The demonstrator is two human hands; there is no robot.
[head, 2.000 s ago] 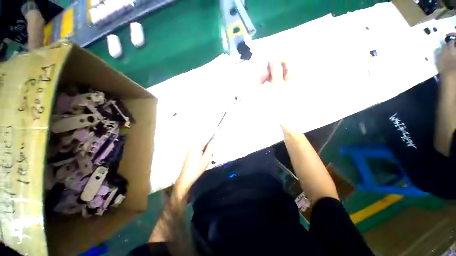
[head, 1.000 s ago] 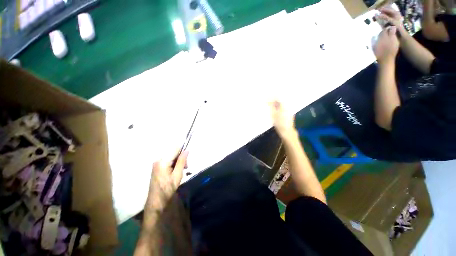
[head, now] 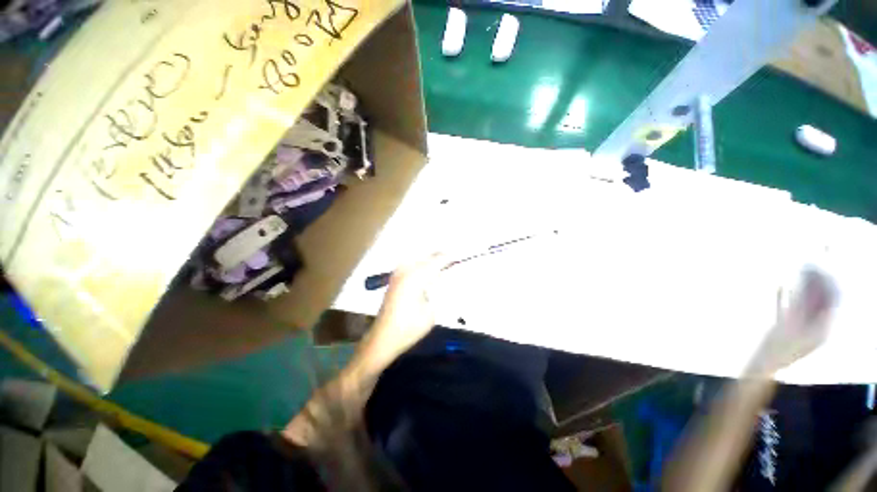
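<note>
My left hand (head: 412, 296) is closed around the small hammer (head: 500, 247). The black grip end sticks out to the left of the fist, and the thin shaft points right over the white work sheet (head: 615, 279) to a tiny head. My right hand (head: 810, 306) is blurred at the far right of the sheet, with the arm reaching up from the bottom edge. Its fingers and anything in them cannot be made out. A small dark piece (head: 462, 321) lies by the sheet's near edge, and another dark speck (head: 444, 202) lies near the carton.
A large open carton (head: 385, 207) of mixed shells (head: 252, 240) stands at left. A grey metal post (head: 688, 91) with a black cluster (head: 636, 171) at its foot stands at the far edge. White oval housings (head: 503, 38) lie beyond. A lower box (head: 596, 463) and part of a neighbouring person show below.
The view has swung, bringing the carton further into view. My right hand has moved far right, away from my left hand. My left hand still holds the hammer, now tilted flatter in view.
</note>
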